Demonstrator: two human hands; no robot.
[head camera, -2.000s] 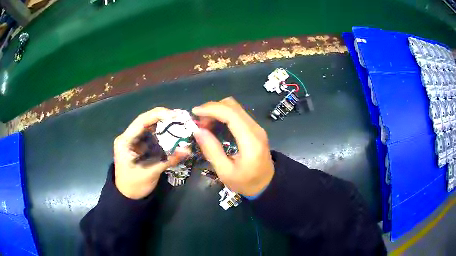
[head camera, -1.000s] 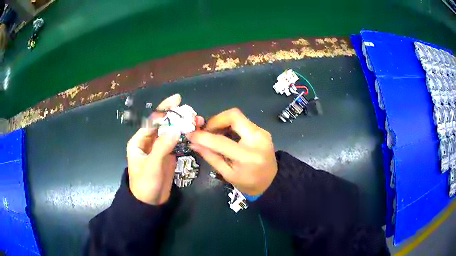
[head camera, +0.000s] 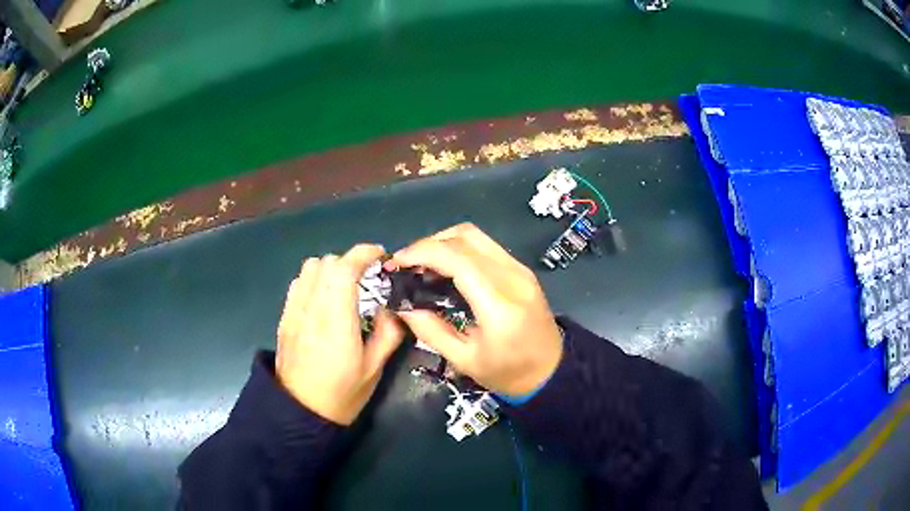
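Observation:
My left hand (head camera: 334, 324) holds a white insert (head camera: 374, 289) with wires, its fingers curled around the left side. My right hand (head camera: 494, 314) grips a black plastic part (head camera: 424, 290) against the insert's right side. The fingers hide most of both parts. A white block (head camera: 471, 415) with metal contacts lies on the bench below my right hand, with wires beside it. A wired subassembly (head camera: 571, 245) lies at the upper right, its white block joined by red and green wires to dark parts.
The dark green bench (head camera: 200, 329) borders a green belt (head camera: 399, 70) with a worn brown edge. Small units lie on the belt, one at the far left (head camera: 92, 80). Blue sheets (head camera: 778, 220) with rows of white housings (head camera: 866, 210) stand right; another blue sheet (head camera: 22, 389) is left.
My left hand has closed further around the white insert, and my right hand now presses a black part against it. The dark part sticking out left of my left hand no longer shows.

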